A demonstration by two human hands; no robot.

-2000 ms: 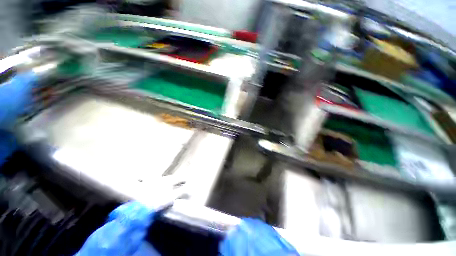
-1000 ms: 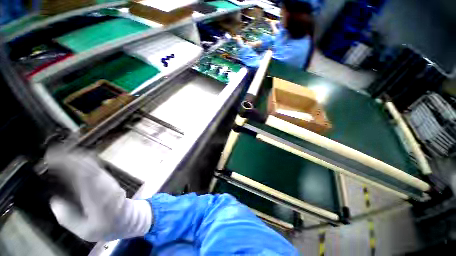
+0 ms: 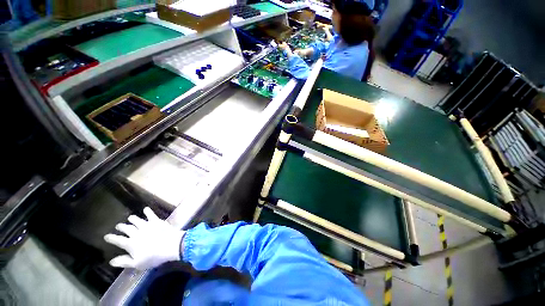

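Note:
My right hand (image 3: 148,242), in a white glove with a blue sleeve, is at the lower left with fingers spread and nothing held. It is over the near metal edge of the conveyor (image 3: 206,182). My left hand is not in view. The conveyor has a pale bed with thin metal bars across it. A green circuit board (image 3: 262,80) crowded with parts lies on the conveyor further up, beyond my hand's reach.
Green-matted shelves (image 3: 128,39) run along the far side, with a small carton of dark parts (image 3: 123,115) and a white tray (image 3: 200,63). A green-topped rack (image 3: 427,146) with an open carton (image 3: 351,122) stands right. A person in blue (image 3: 349,57) works at boards behind.
My right hand has moved slightly right and down, and its fingers have spread. The view has steadied after swinging right from the earlier, blurred conveyor view.

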